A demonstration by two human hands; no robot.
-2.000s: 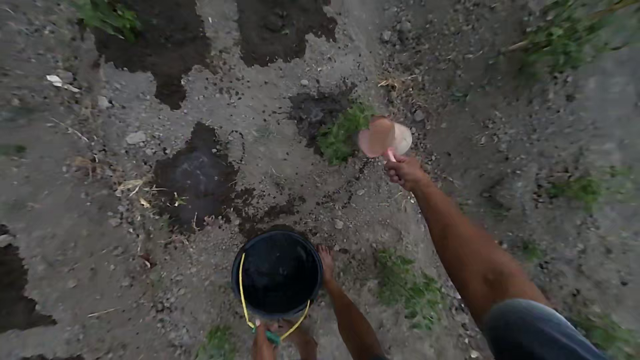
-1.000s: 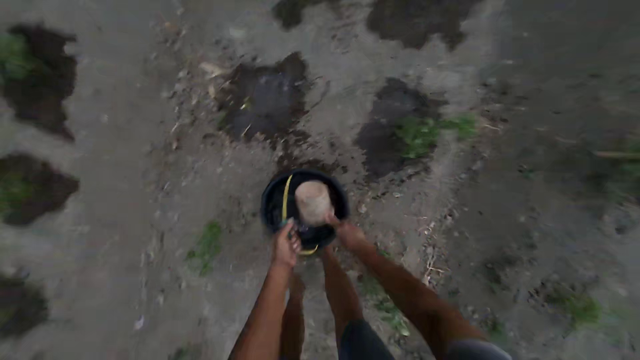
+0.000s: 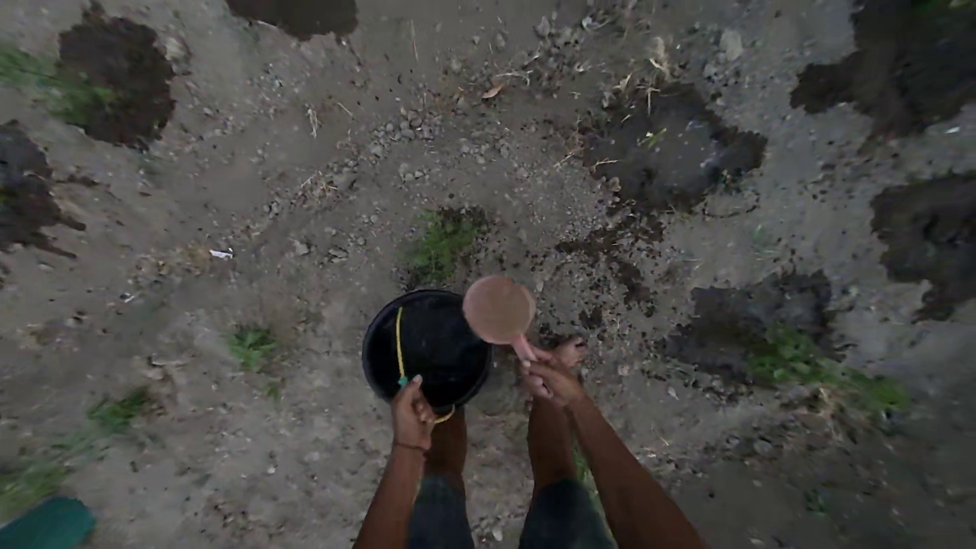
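A black bucket with a yellow rope handle is in front of my legs. My left hand grips the handle at its green part, over the bucket's near rim. In my right hand is the handle of a pinkish dipper, held level at the bucket's right rim. Its round bowl looks full of murky liquid. Just beyond the bucket grows a small feathery green plant, with a little dark soil at its right side.
Wet dark soil patches lie at the upper left, upper right and right, the last beside a leafy plant. Small weeds grow on the left. A green object shows at the lower left corner. My bare foot is near the dipper.
The dipper, over the bucket's inside one second ago, is now at its right rim. Two seconds ago my right hand held it out by a plant, away from the bucket. The view has shifted.
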